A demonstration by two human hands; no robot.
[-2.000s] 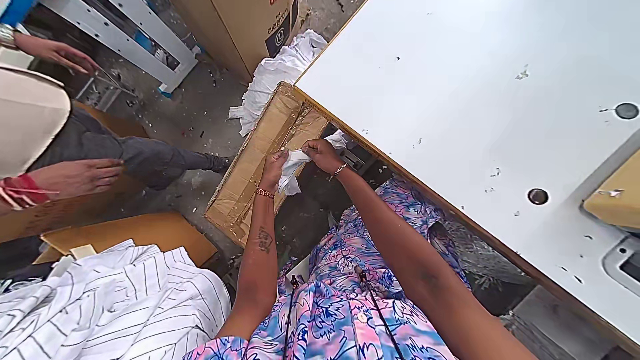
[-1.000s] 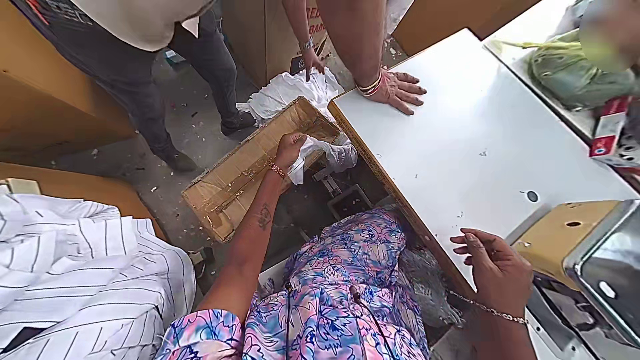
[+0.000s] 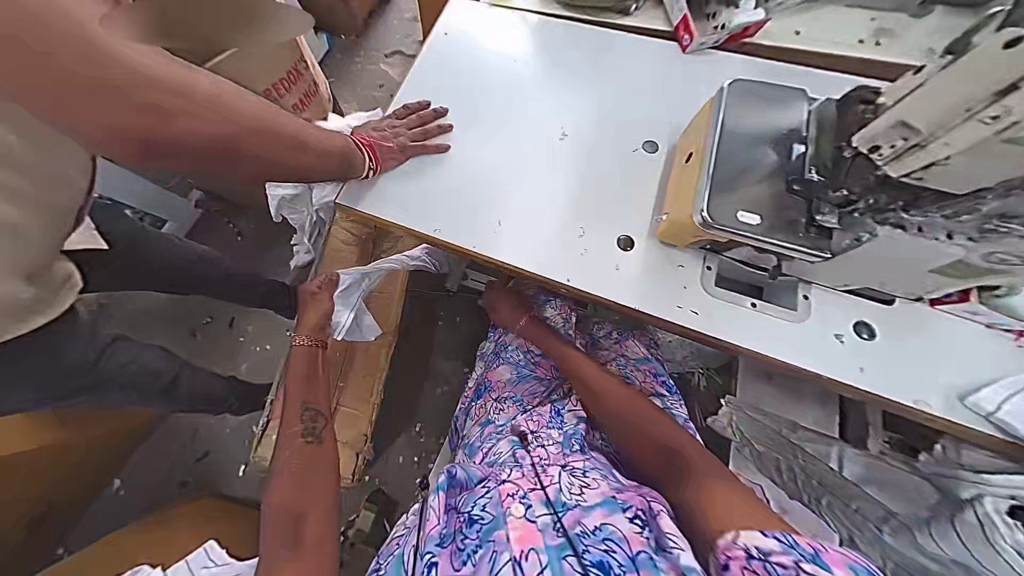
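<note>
My left hand (image 3: 318,302) is closed on one end of a white cloth (image 3: 360,298), above a long open cardboard box (image 3: 356,416). From my fist the cloth stretches right to the underside of the white table (image 3: 528,152). Just under the table's front edge, near my lap, is my right hand (image 3: 506,306), its fingers partly hidden; whether it holds anything does not show. An industrial sewing machine (image 3: 904,200) with a metal-topped yellowish part (image 3: 756,168) stands on the table's right.
A co-worker's hand (image 3: 404,138) lies flat on the table's left end, with that person's legs (image 3: 152,360) beside the box. White fabric (image 3: 300,212) hangs behind the table corner. Clear plastic wrap (image 3: 808,472) and striped fabric (image 3: 984,528) lie at lower right.
My right hand has moved from over the table's front edge to beneath it. My left hand still grips the cloth. The view has swung right, bringing the sewing machine into sight.
</note>
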